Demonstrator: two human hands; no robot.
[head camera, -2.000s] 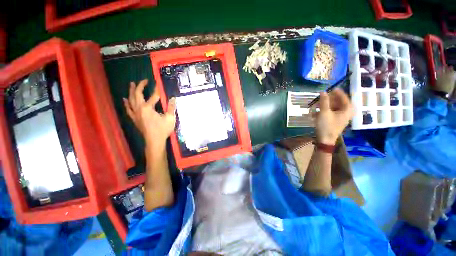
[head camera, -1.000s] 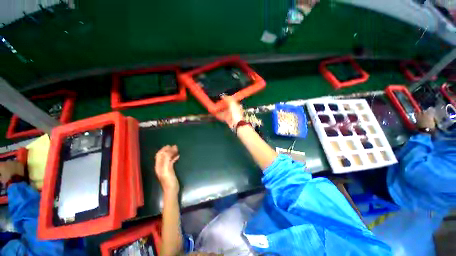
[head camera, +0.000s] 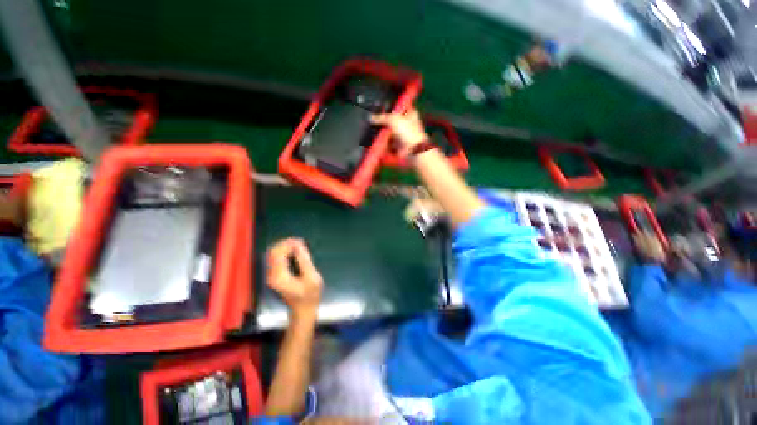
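Note:
My right hand (head camera: 405, 131), at the upper middle, grips the right side of a red frame (head camera: 303, 129) with a tablet (head camera: 339, 135) in it. The frame is tilted over the conveyor's near edge, and its lower corner reaches over the bench. My fingers lie over the tablet's right side. My left hand (head camera: 295, 272) is above the bench, loosely curled, with a gap between thumb and fingers and nothing seen in it. The small cream parts (head camera: 422, 212) lie beside my right forearm, blurred and partly hidden.
A red frame with a tablet (head camera: 145, 257) lies at left on another; one more (head camera: 203, 403) is below. Frames (head camera: 448, 143) sit on the belt behind. The white tray (head camera: 610, 278) is at right; my sleeve hides most of the blue bin (head camera: 496, 197). Workers' sleeves (head camera: 664, 311) show at both sides.
Two seconds ago a framed tablet lay before me. My right hand has since moved to the conveyor and holds a frame there, now turned and further left than one second ago. The view has shifted.

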